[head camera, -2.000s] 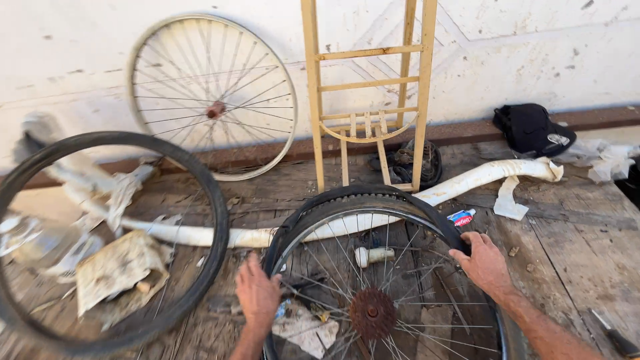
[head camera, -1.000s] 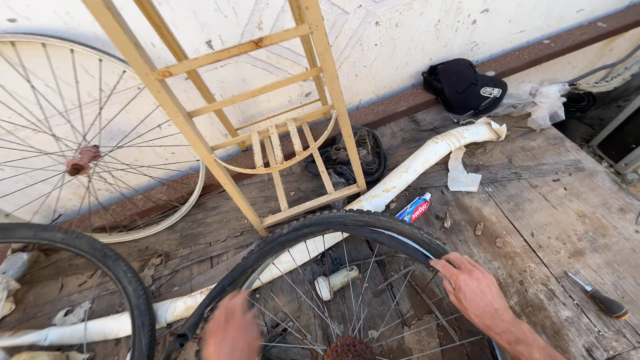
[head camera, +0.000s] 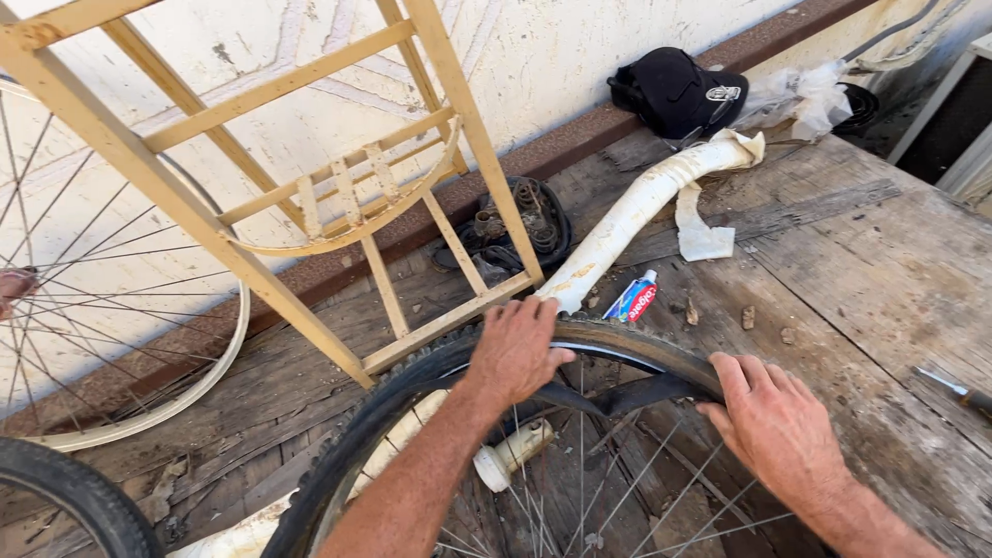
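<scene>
A bicycle wheel with a knobby black tire stands in front of me, its spokes running down out of view. My left hand grips the tire at the top of the wheel. Farther right along the same tire, my right hand has its fingers over the outside and its thumb on the inner side. Between the hands, a dark flat rubber strip, perhaps an inner tube, hangs loose inside the rim. The hub is out of view.
A yellow metal rack leans at the wall, beside a spoked wheel rim. Behind lie a wrapped white pipe, a Colgate tube and a black cap. A screwdriver lies right, another tire lower left.
My left hand has moved right and up along the tire to its top. A dark strip now hangs inside the rim between my hands. The view has shifted right.
</scene>
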